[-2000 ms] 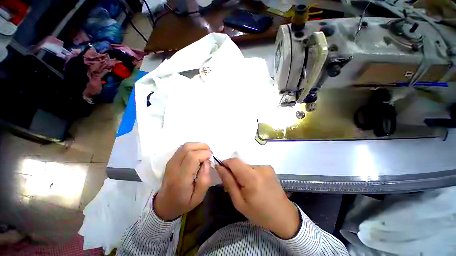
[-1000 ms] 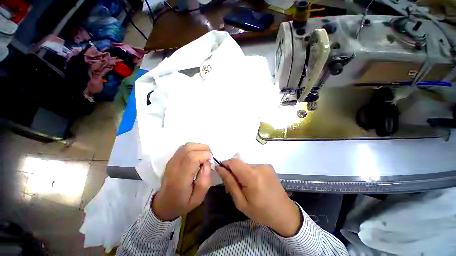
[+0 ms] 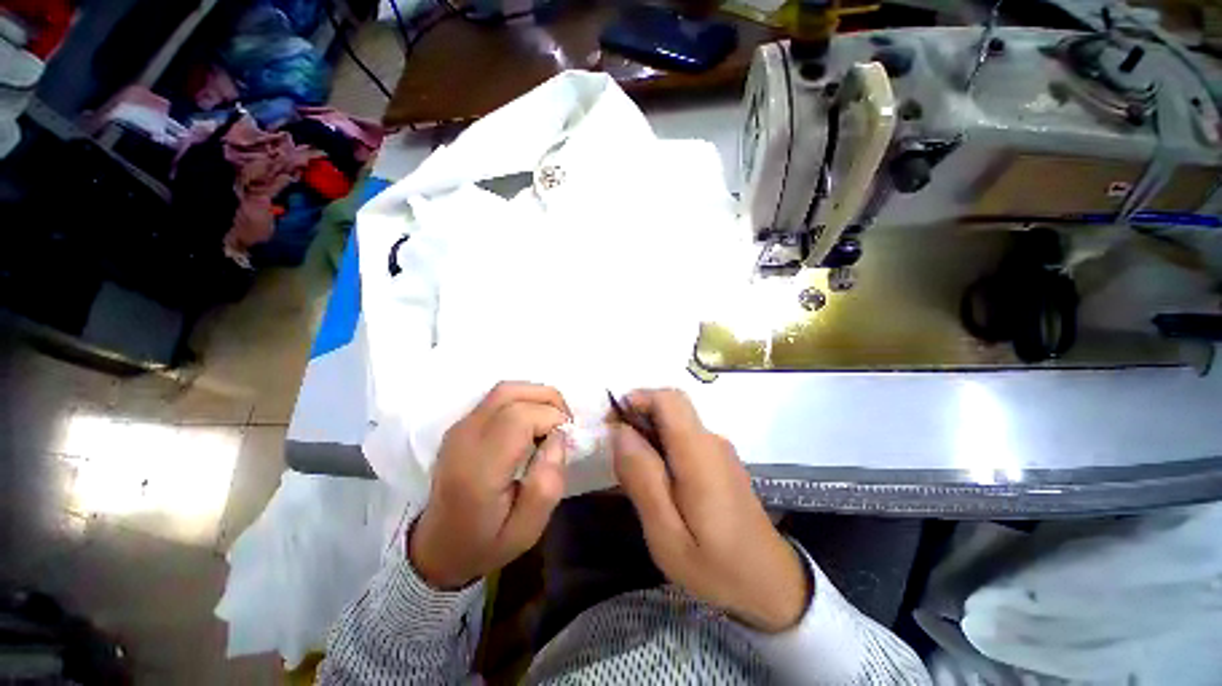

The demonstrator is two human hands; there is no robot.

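A white garment lies on the pale table, very bright, with a small dark mark at its upper left and a small brownish emblem near its top. My left hand pinches a folded white edge of it between thumb and fingers near the table's front edge. My right hand is just to the right, closed around small dark snips; their tip points up and left, a little apart from the left fingertips. Whether the blades are open cannot be told, and no thread ends can be made out.
The sewing machine head stands at upper right with its lamp lit. A black looped object lies on the brass-coloured bed. A dark case lies behind. White cloth hangs at lower left; more white cloth is at lower right.
My right hand has moved slightly right and up, and the snips' tip has drawn away from the left fingertips. My left hand still pinches the edge in nearly the same place.
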